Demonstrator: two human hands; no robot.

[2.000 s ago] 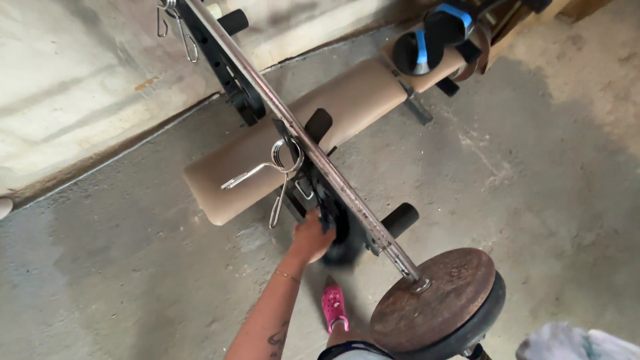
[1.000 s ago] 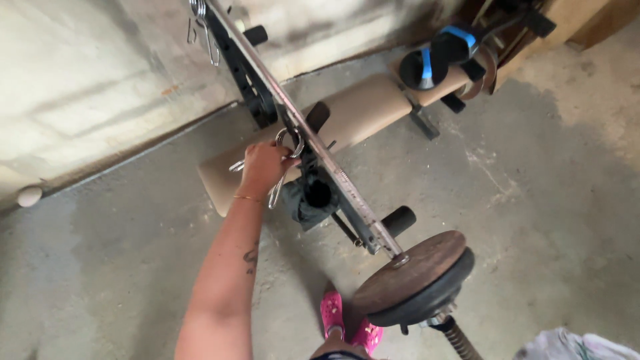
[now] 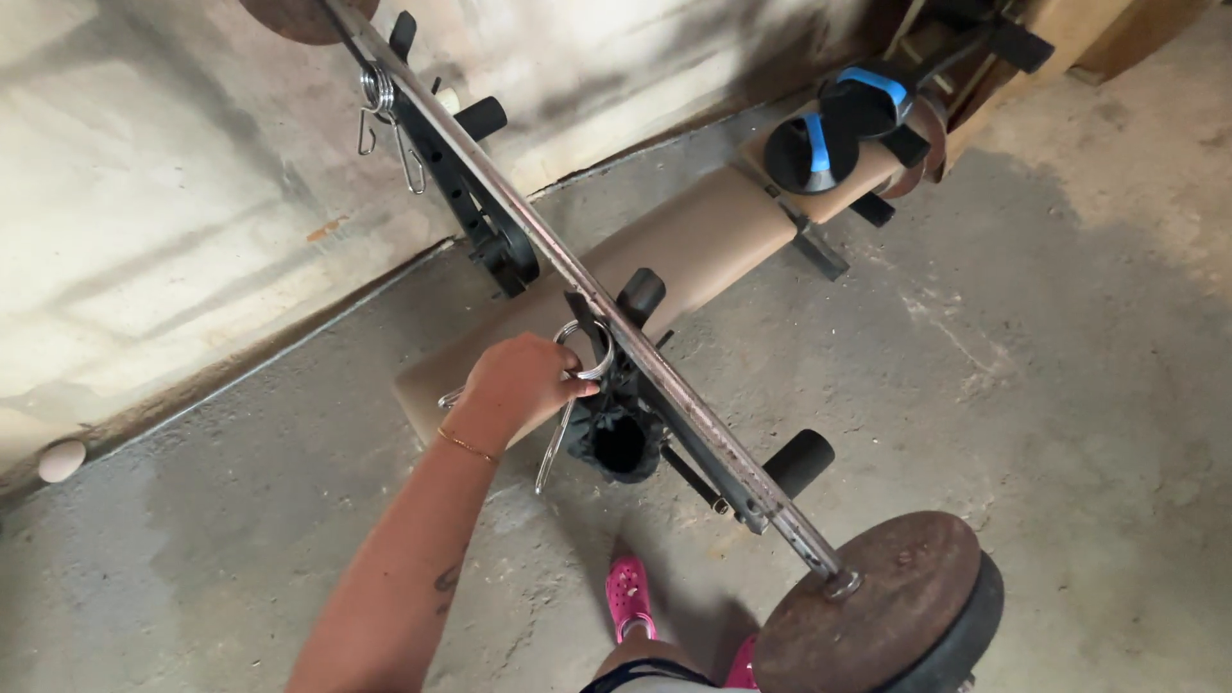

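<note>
My left hand comes in from the lower left, its fingers closed on a metal spring collar beside the barbell's bar. The collar's wire handles stick out past the hand. The steel bar lies on a black rack and runs diagonally across the view. A rusty weight plate with a black one behind it is on its near end. Just below my left hand is a black bag-like thing with a round opening. More spring collars hang near the far upright. My right hand is not in view.
A tan padded bench passes under the bar. Black discs with blue parts lie on its far end. A rusty plate is by the wall at top left. Black foam-covered pegs stick out from the rack. My feet in pink clogs stand below.
My left hand has moved up from beside the black bag-like thing to the spring collar, which hung free two seconds ago, and has taken hold of it.
</note>
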